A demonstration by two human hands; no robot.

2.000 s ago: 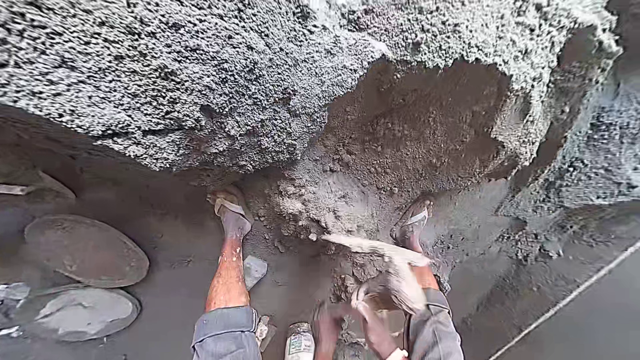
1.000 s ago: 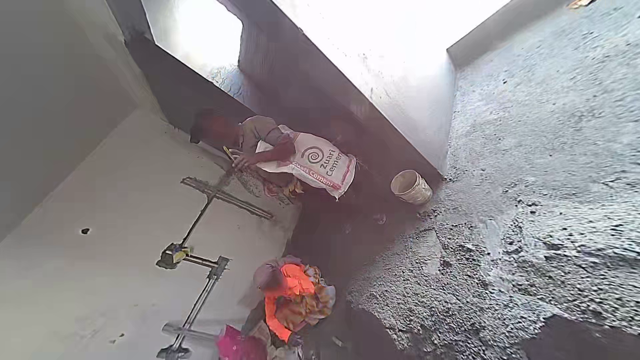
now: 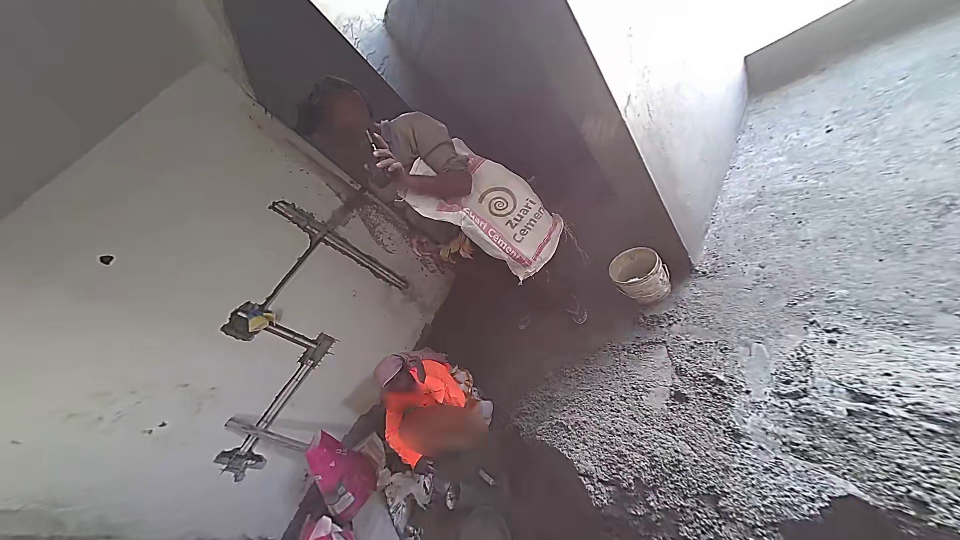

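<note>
Neither my left hand nor my right hand shows in the head view now, so what they hold is hidden. A standing person (image 3: pixel 427 150) wears a white-and-red Zuari Cement sack (image 3: pixel 499 214) around the body and has a raised hand near the face, with a small thin object in it. Below, another person in an orange garment (image 3: pixel 442 382) and a cap sits or crouches low by the wall. A pink bag (image 3: pixel 341 476) and some plastic bags lie beside that person.
A worn, pale bucket (image 3: pixel 641 276) stands near the foot of a wall. Grey rough sand or mortar (image 3: pixel 750 390) spreads at the right. Chased channels with conduit (image 3: pixel 300 367) run in the pale wall (image 3: pixel 150 300) at left. The view is strongly tilted.
The view has swung up from my feet, my hands and the grey heap to the room with two people. My hands, seen two seconds ago, have left the view.
</note>
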